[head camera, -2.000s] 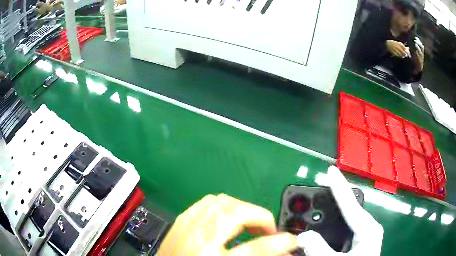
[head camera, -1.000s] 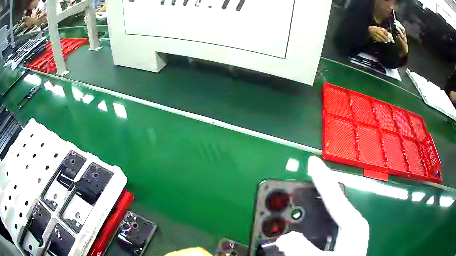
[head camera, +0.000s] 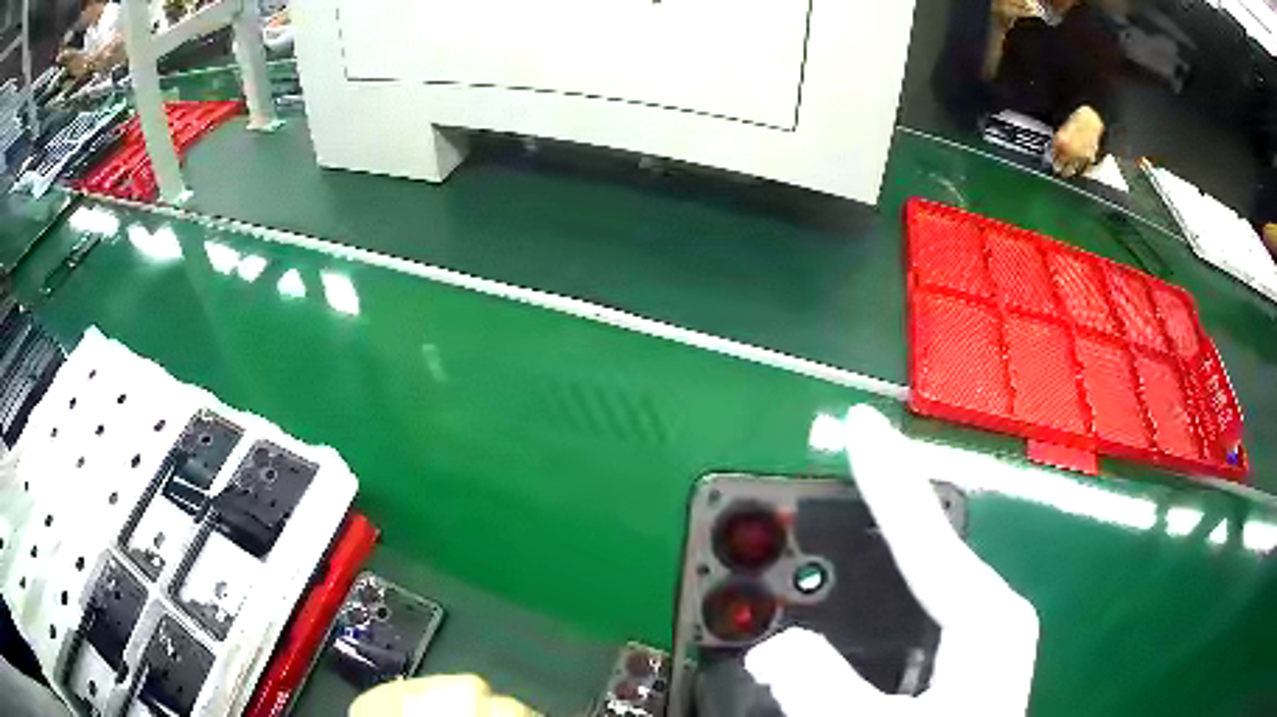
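A black phone housing [head camera: 840, 539] is at the lower right, its camera end up, with two large reddish round holes and a smaller ring. My right hand [head camera: 910, 602], in a white glove, holds it, with one finger across its face and the thumb on its lower part. The housing's lower end is cut off by the picture's edge. My left hand [head camera: 441, 698] is blurred and mostly cut off at the bottom edge; I cannot tell whether it holds anything.
A white tray [head camera: 84, 462] with black housings stands at left over a red tray [head camera: 315, 616]. Another housing [head camera: 371, 637] lies beside it, and part of one [head camera: 637, 679] shows at the bottom. A red divided tray [head camera: 1064, 336], white machine [head camera: 588, 84] and person [head camera: 1050, 70] are beyond.
My left hand has moved down and away from the housing, mostly out of view. The housing in my right hand has come left and shows more fully. The person's hand at upper right has lowered.
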